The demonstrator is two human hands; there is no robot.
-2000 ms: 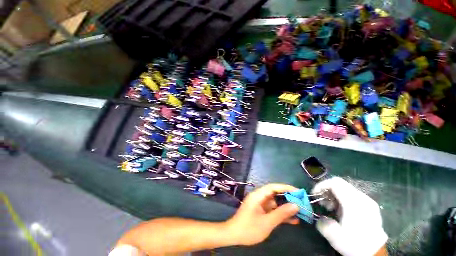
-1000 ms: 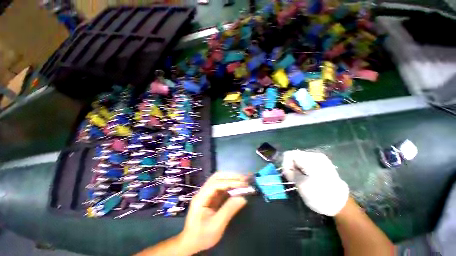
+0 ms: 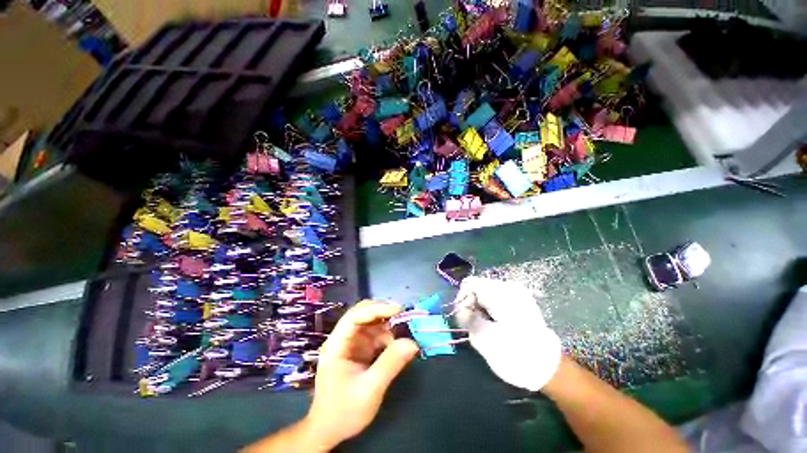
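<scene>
My bare left hand (image 3: 358, 367) holds a small dark piece with a silvery edge between thumb and fingers. A light-blue binder clip (image 3: 432, 334) is on the piece's right side, its wire handles pointing right. My white-gloved right hand (image 3: 513, 334) has its fingertips at the clip's wire handles. A black glossy watch body (image 3: 455, 267) lies on the green bench just above the gloved hand. To the left, a black tray (image 3: 104, 332) holds rows of clamped units with coloured clips.
A loose pile of multicoloured clips (image 3: 478, 142) lies behind the white strip (image 3: 566, 205). An empty black ribbed tray (image 3: 190, 84) leans at the back left. More watch bodies (image 3: 664, 271) lie on the right, near a grey sleeve (image 3: 779, 389). A white foam tray (image 3: 708, 106) stands at the back right.
The view has swung right, bringing the right-hand watch bodies and foam tray into sight. Both hands remain at the light-blue clip and dark piece, which have turned slightly.
</scene>
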